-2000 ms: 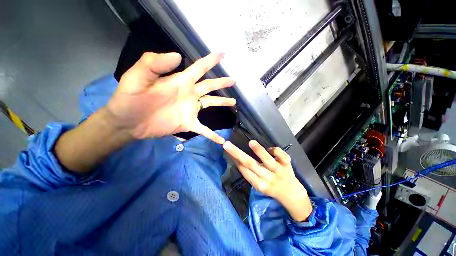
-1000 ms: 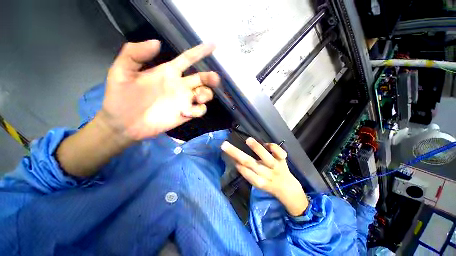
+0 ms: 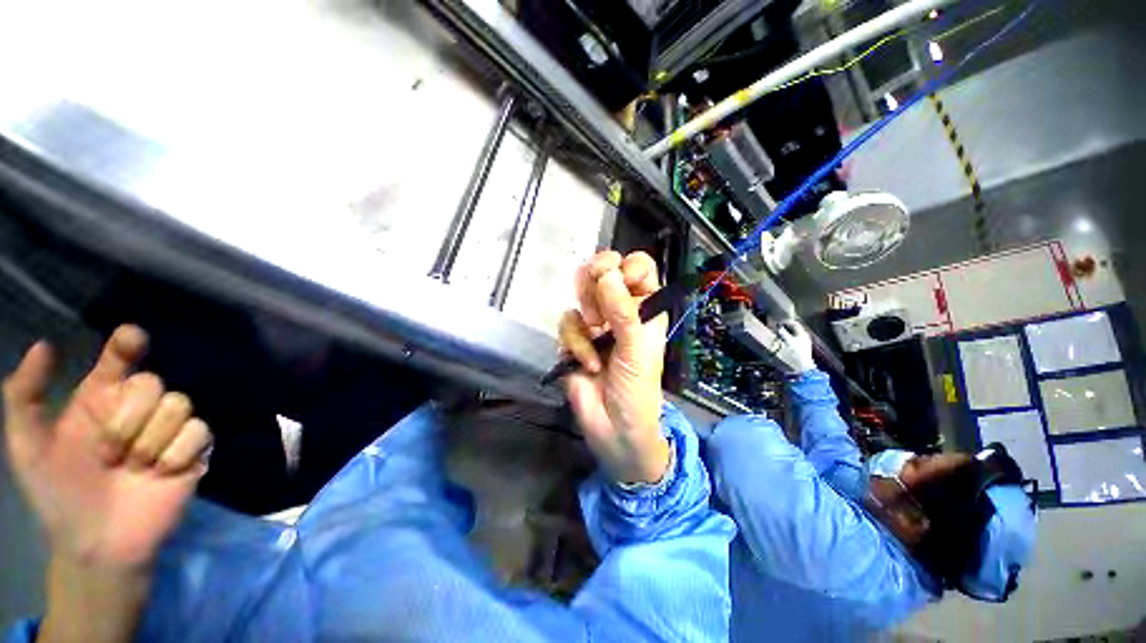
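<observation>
My left hand (image 3: pixel 107 446) is at the lower left, empty, with the thumb and index finger apart and the other fingers curled. It is blurred. My right hand (image 3: pixel 616 345) is closed on a black pen-like tool (image 3: pixel 660 303), whose thin end sticks out to the lower left. My right hand is above the near conveyor rail (image 3: pixel 471 352). The pale conveyor bed (image 3: pixel 302 138) lies beyond the rail, with glare on it.
Two cross bars (image 3: pixel 475 189) span the bed. Populated circuit boards (image 3: pixel 704 349) lie on the line to the right. Another person (image 3: pixel 817 502) in a blue smock has a gloved hand at a board. A white round fan (image 3: pixel 861 230) and a blue hose (image 3: pixel 836 163) are beyond.
The view has turned to the right, showing the other person. My left hand is lower left, with some fingers curled. My right hand has risen and closed, with the black tool now clearly visible.
</observation>
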